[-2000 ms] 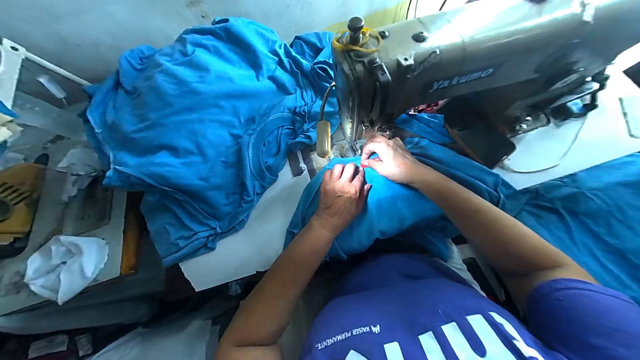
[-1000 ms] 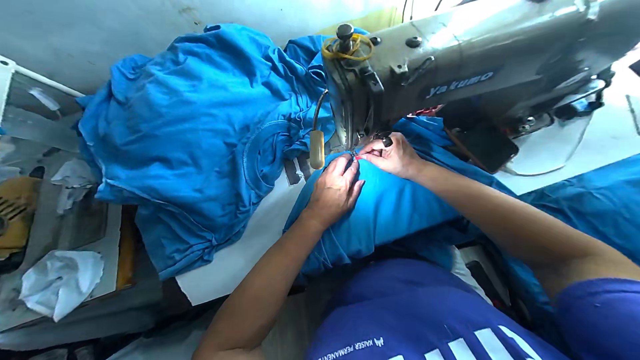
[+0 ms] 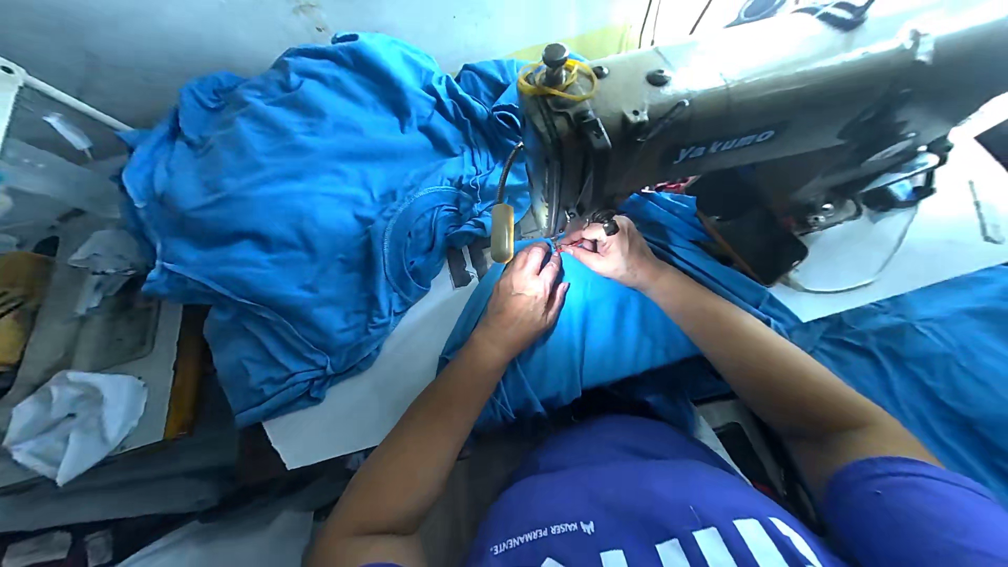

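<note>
Blue fabric [image 3: 622, 323] lies under the needle area of a Yakumo sewing machine [image 3: 732, 118] and hangs over the table's front edge. My left hand [image 3: 524, 295] rests on it just left of the needle area, fingertips on the fabric's edge. Close beside it, my right hand [image 3: 614, 248] has thumb and fingers pinched around a small thin red item [image 3: 573, 245], whose kind I cannot tell. A dark object sits at the right hand's fingers. The needle tip and the stitching spot are hidden between fingers and machine. A tan finger guard-like plate [image 3: 502, 232] hangs left of the needle.
A large heap of blue garments [image 3: 315, 173] covers the table's left side. A dark phone-like object [image 3: 756, 236] lies under the machine arm. More blue fabric [image 3: 929, 346] is at the right. At far left are a white cloth [image 3: 75, 421] and a yellow object [image 3: 22, 303].
Both hands stay close together at the needle area, with only small finger shifts. A red bit shows at the right fingertips now and one second ago.
</note>
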